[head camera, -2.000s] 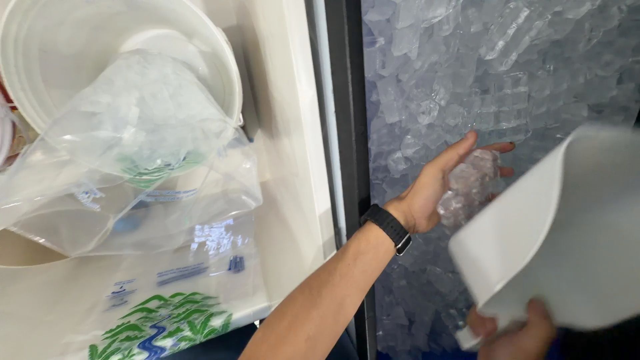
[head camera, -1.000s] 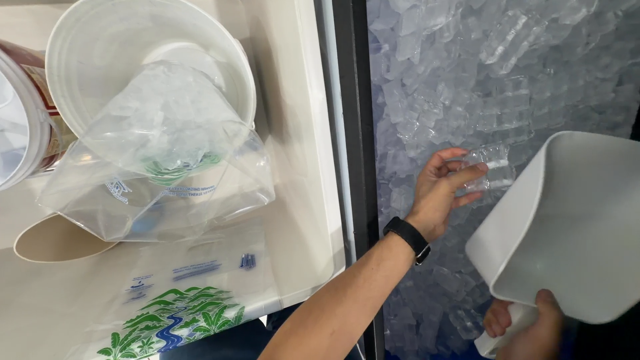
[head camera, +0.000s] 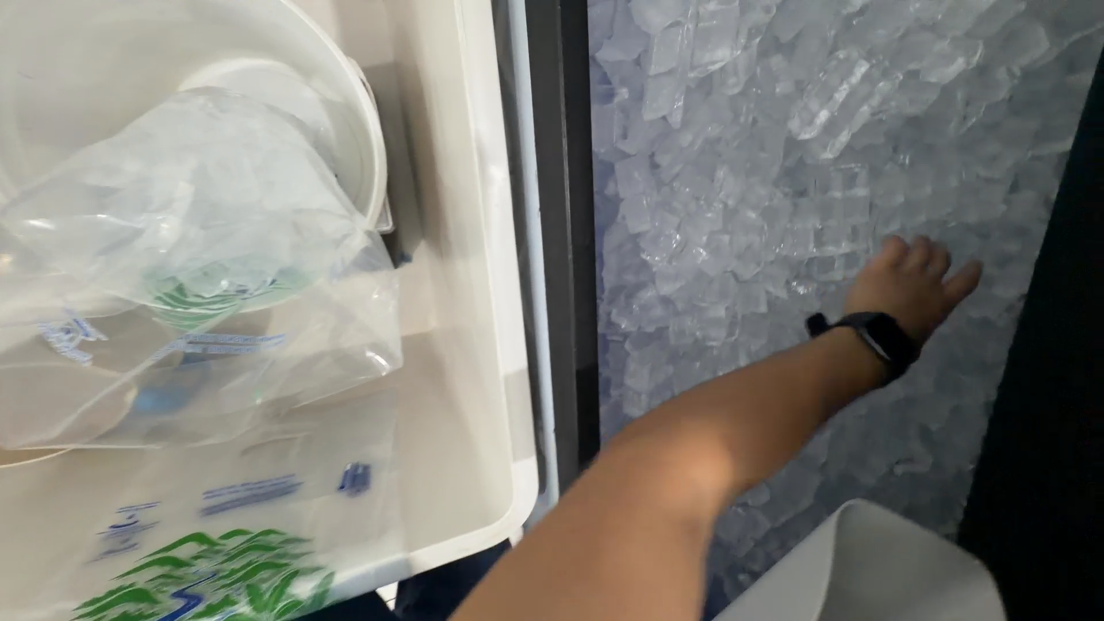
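My left hand (head camera: 912, 283), with a black smartwatch (head camera: 878, 338) on its wrist, reaches over a mass of ice cubes (head camera: 716, 207). Its back faces me and its fingers are partly spread; whether it touches or holds ice cannot be told. At the bottom right edge part of a white plastic scoop (head camera: 897, 569) shows. My right hand is out of view. On the left a clear plastic bag (head camera: 216, 181) with ice in it lies with its filled end inside a white bucket (head camera: 358, 112).
The bucket stands in a cream plastic tub (head camera: 509, 414), where a flat printed plastic bag (head camera: 259, 483) also lies. A black edge (head camera: 569, 216) runs between the tub and the ice. A dark wall (head camera: 1048, 431) bounds the ice at right.
My left hand has moved further right over the ice, and the clear ice piece seen in it a second ago no longer shows. The scoop is lower, and my right hand has left the view.
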